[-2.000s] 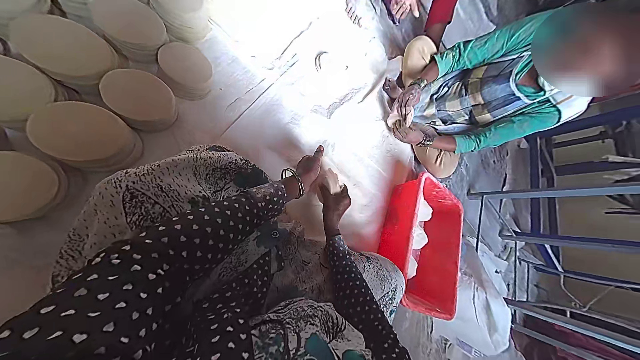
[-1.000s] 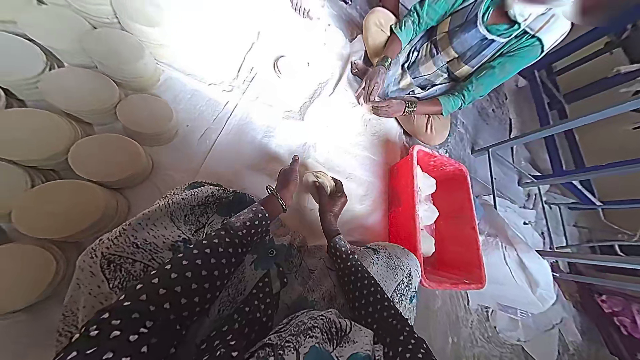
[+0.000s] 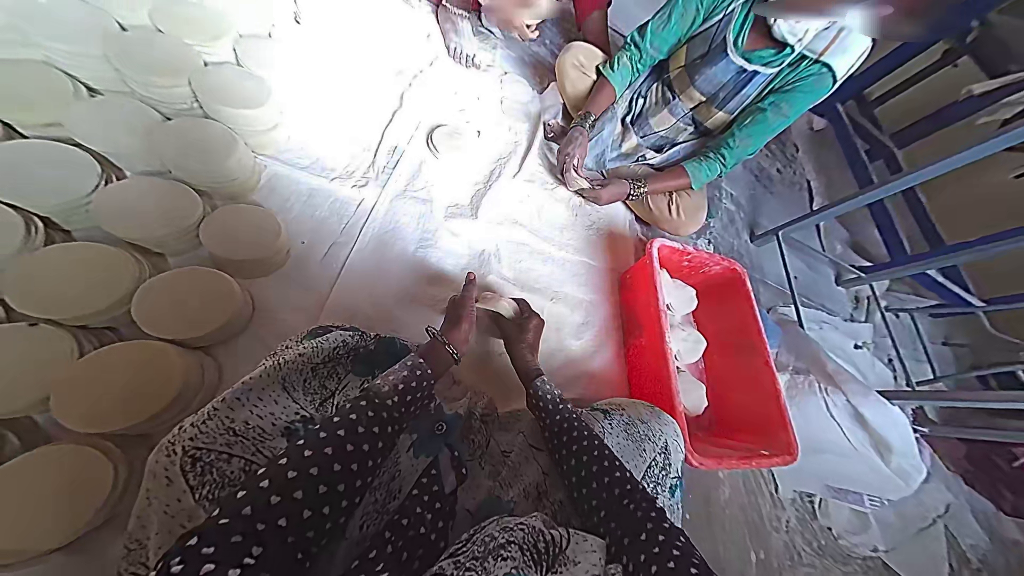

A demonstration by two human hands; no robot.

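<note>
My left hand (image 3: 462, 316) is upright beside a pale, rounded piece, probably dough (image 3: 498, 304), with its thumb side and fingers close together; whether it grips the piece cannot be told. Curled around the right side of that piece is my right hand (image 3: 522, 330). Both hands are above the pale floor sheet, just in front of my lap. Right of them stands a red plastic tub (image 3: 740, 352), with several white dough-like lumps (image 3: 690, 344) along its left side.
Stacks of thin round discs (image 3: 192, 306) crowd the left side. A co-worker in green sleeves (image 3: 740, 160) sits beyond the tub, holding a small pale piece. Another person's foot (image 3: 458, 36) shows at the top. Metal bars (image 3: 896, 184) and white sacks (image 3: 848, 424) lie at right.
The pale piece remains at my right hand, which shows a little closer to my left than one second ago. The view has shifted.
</note>
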